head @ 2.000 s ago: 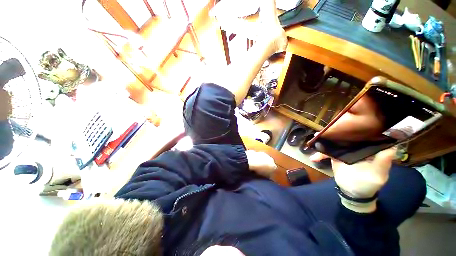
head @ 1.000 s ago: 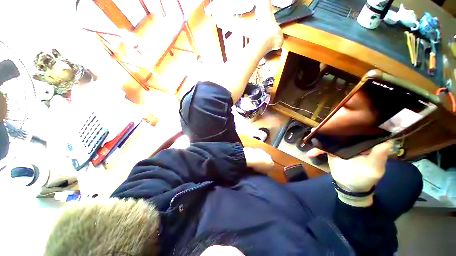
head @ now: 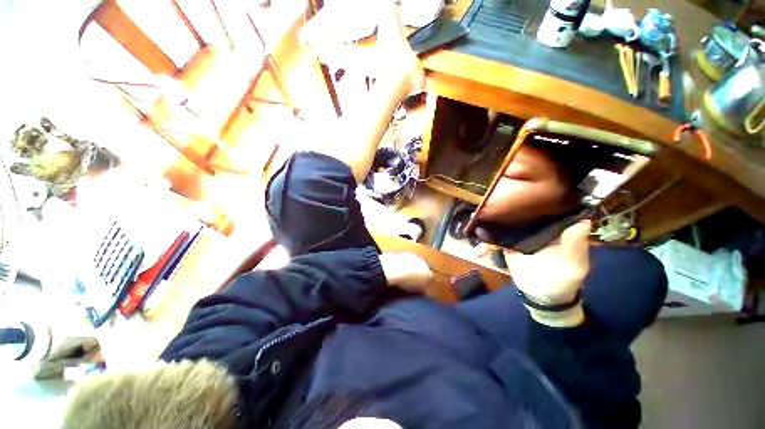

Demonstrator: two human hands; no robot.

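Observation:
A smartphone with a glossy black screen and a thin gold-brown rim is tilted up over the lap. Its screen shows part of a face and a pale patch. My right hand, with a dark band at the wrist, holds the phone at its lower edge; the thumb stands at the near edge and the other fingers are mostly hidden. My left hand lies low by the raised knee, out of its dark sleeve, away from the phone. It is overexposed and its fingers are not clear.
A small dark device lies by the seat. A wooden desk curves behind the phone, with a bottle, thin sticks, red-handled pliers and glass pots. A calculator-like keypad lies left, beside a chair.
The view has turned, so the scene sits farther left and the glass pots and pliers show more at the right. My right hand still holds the phone; its thumb now looks more raised.

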